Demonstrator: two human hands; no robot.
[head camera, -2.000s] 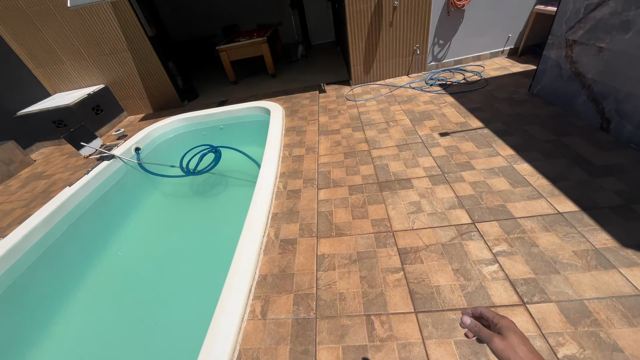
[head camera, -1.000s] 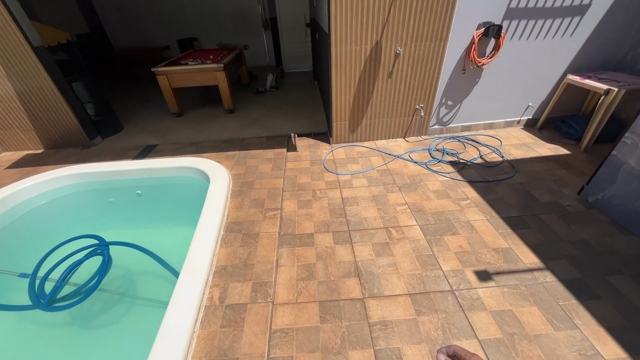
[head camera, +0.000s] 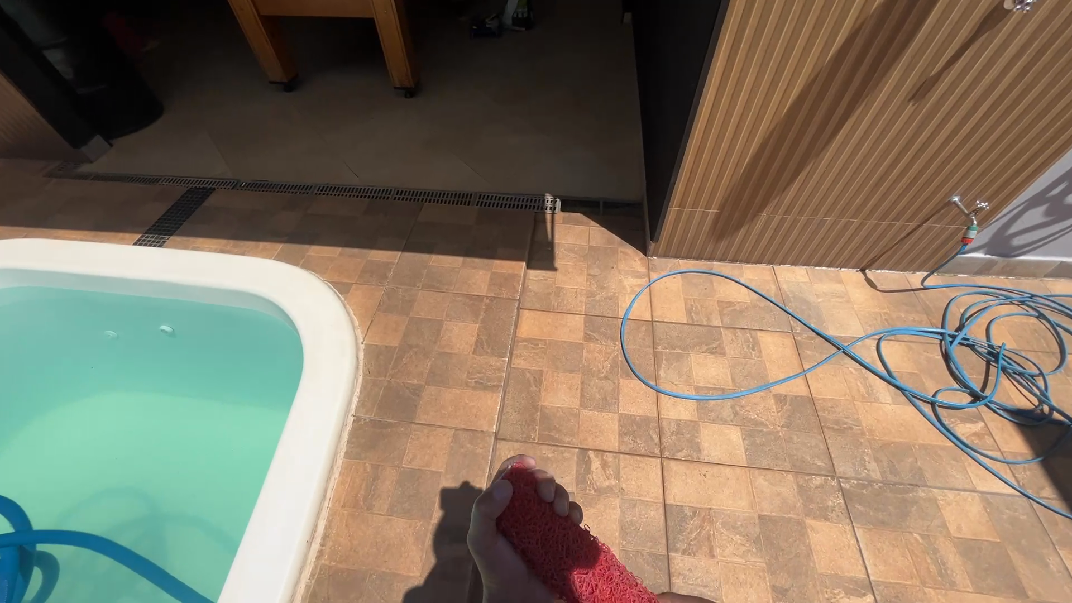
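Note:
My left hand (head camera: 515, 536) is at the bottom centre, its fingers and thumb closed around a piece of red curly-loop mesh (head camera: 565, 544), which looks like loop matting. The mesh slants down to the right and runs out of the bottom edge, so its full size and shape are hidden. Only a sliver of what appears to be my right hand (head camera: 685, 597) shows beside its lower end; whether it grips the mesh is not visible. Brown patterned floor tiles (head camera: 578, 385) lie beneath.
A pool with a white rim (head camera: 331, 352) is on the left, a thick blue hose (head camera: 100, 544) in it. Thin blue hose (head camera: 729, 396) lies looped at right, joined to a wall tap (head camera: 970, 216). A drain grate (head camera: 352, 192) crosses the doorway; wooden table legs (head camera: 394, 50) stand inside.
The view has moved forward, toward the doorway. My left hand and the red mesh have come into view; neither shows in the earlier frames. My right hand is lower, at the bottom edge.

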